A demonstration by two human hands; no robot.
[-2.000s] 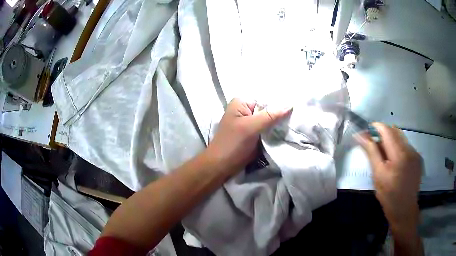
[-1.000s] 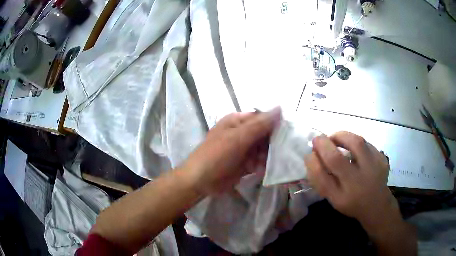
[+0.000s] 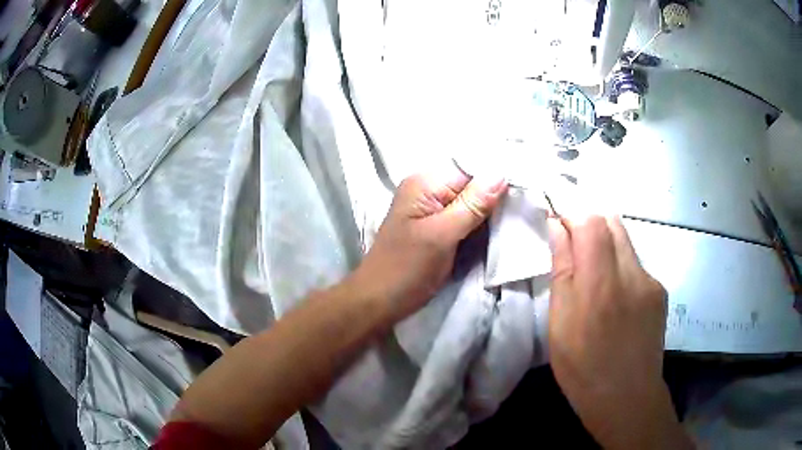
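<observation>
A large pale grey-white garment (image 3: 273,176) lies over the table and hangs over its front edge. My left hand (image 3: 440,220) pinches the cloth between thumb and fingers near the middle. My right hand (image 3: 607,308) is just to its right, fingers together at the edge of a smooth white flap (image 3: 519,237) of the garment. A thin dark tip shows above the right fingertips; what it belongs to is hidden. Another thin dark tip shows above the left thumb. The lamp glare hides the cloth detail between the hands.
The sewing machine's needle area (image 3: 572,114) is beyond my hands, with dark guides (image 3: 627,88) beside it. Slim pointed snips (image 3: 776,242) lie on the machine bed at right. A rounded grey-white machine part (image 3: 35,105) stands far left. More grey cloth (image 3: 123,387) is below the table.
The snips seen in my right hand two seconds ago lie on the bed at right. My right hand has come in to the cloth, and the white flap is now held up between the hands.
</observation>
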